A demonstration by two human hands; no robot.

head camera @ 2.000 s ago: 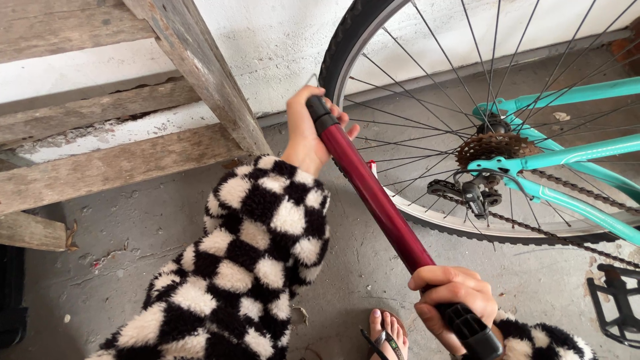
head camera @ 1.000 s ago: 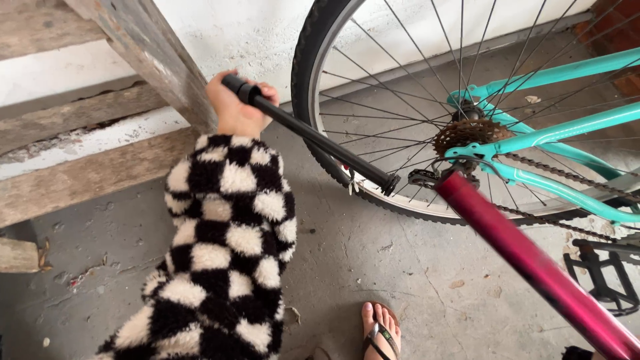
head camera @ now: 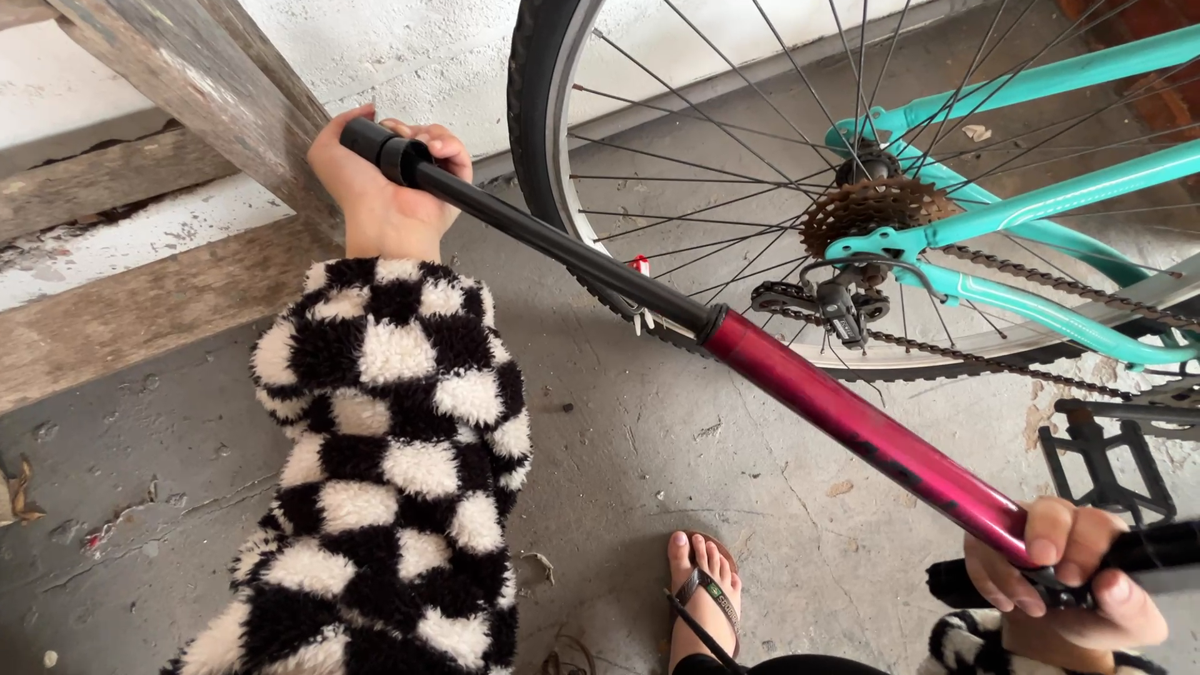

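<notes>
My left hand (head camera: 389, 187) is closed around the black end piece of a black plunger tube (head camera: 562, 251). That tube enters a magenta metal pump barrel (head camera: 862, 431), apparently a bicycle pump, slanting down to the right. At the barrel's lower end my right hand (head camera: 1064, 572) grips it beside black fittings, partly cut off by the frame edge. Behind the pump stands the rear wheel (head camera: 539, 112) of a turquoise bicycle frame (head camera: 1059, 211), with a rusty cassette (head camera: 877, 214) and a rear derailleur (head camera: 844, 305). A small red part (head camera: 639, 264) sits by the rim.
Weathered wooden steps (head camera: 141, 291) stand at the left against a white wall (head camera: 412, 56). A black pedal (head camera: 1106, 464) juts out at the right. A sandaled foot (head camera: 708, 591) rests on the grey concrete floor (head camera: 609, 478). A dry leaf lies at the far left.
Two seconds ago the pump was closed up; one second ago the black tube and magenta barrel looked apart. Now the tube's end meets the barrel, with much of the tube exposed.
</notes>
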